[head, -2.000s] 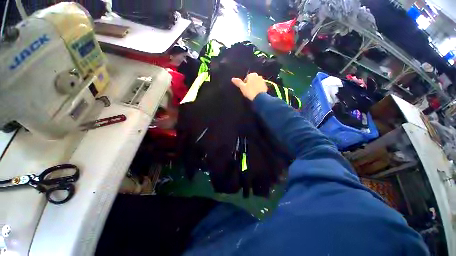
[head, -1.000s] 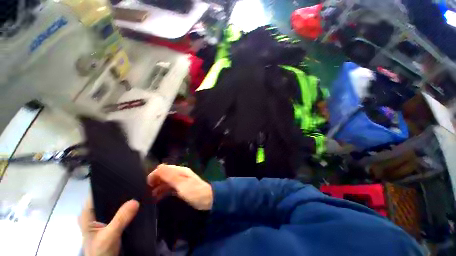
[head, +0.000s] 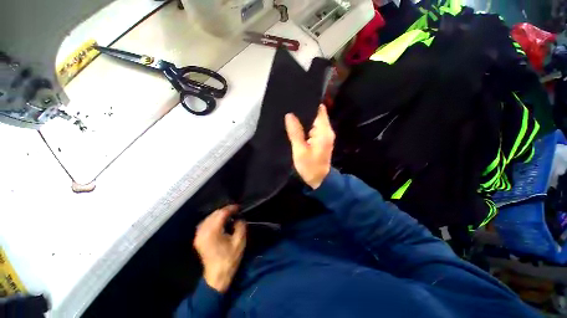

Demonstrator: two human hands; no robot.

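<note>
A folded black cut piece is held over the table's front edge, its pointed end up near the dark red snips. My left hand pinches its lower end between thumb and fingers. My right hand lies on its right side near the upper part, thumb and fingers spread; whether it grips the fabric is hard to tell. The shears lie on the white table, handles to the right, with no hand on them.
The sewing machine stands at upper left, with the ruler edge along the table front. A heap of black garments with neon stripes is at right, beside a blue bin. A red bag shows at upper right.
The view has turned toward the table and machine. The right hand left the garment heap and came to the black piece. The left hand has moved to the piece's lower end.
</note>
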